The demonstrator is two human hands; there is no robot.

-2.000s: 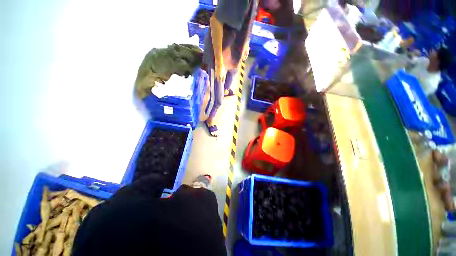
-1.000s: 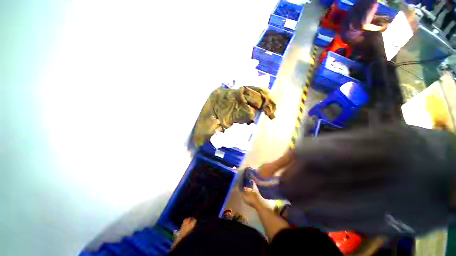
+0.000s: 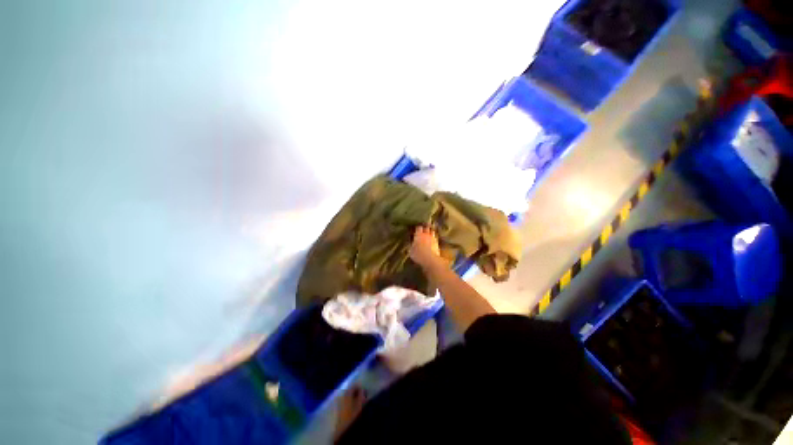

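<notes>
A large crumpled olive-brown cloth (image 3: 369, 248) lies over crates by the wall. My right hand (image 3: 424, 247) reaches forward onto the cloth's middle, with its fingers curled and seemingly gripping a fold. My left hand (image 3: 351, 407) seems to be the small blurred skin-toned patch low in the picture beside my dark clothing; its fingers cannot be made out. A crumpled whitish plastic bag or cloth (image 3: 383, 311) lies on the near crate, just below the olive-brown cloth.
A blue crate with dark contents (image 3: 317, 352) stands near left. Another blue crate of dark parts (image 3: 619, 26) stands at the back. A yellow-black floor stripe (image 3: 609, 230) runs diagonally at right. Beyond it are a blue stool (image 3: 756, 261) and a crate of dark parts (image 3: 648, 343).
The view has turned and come closer to the cloth. My right hand has moved from beside another person's hands and a dark object onto the cloth. That person is out of view.
</notes>
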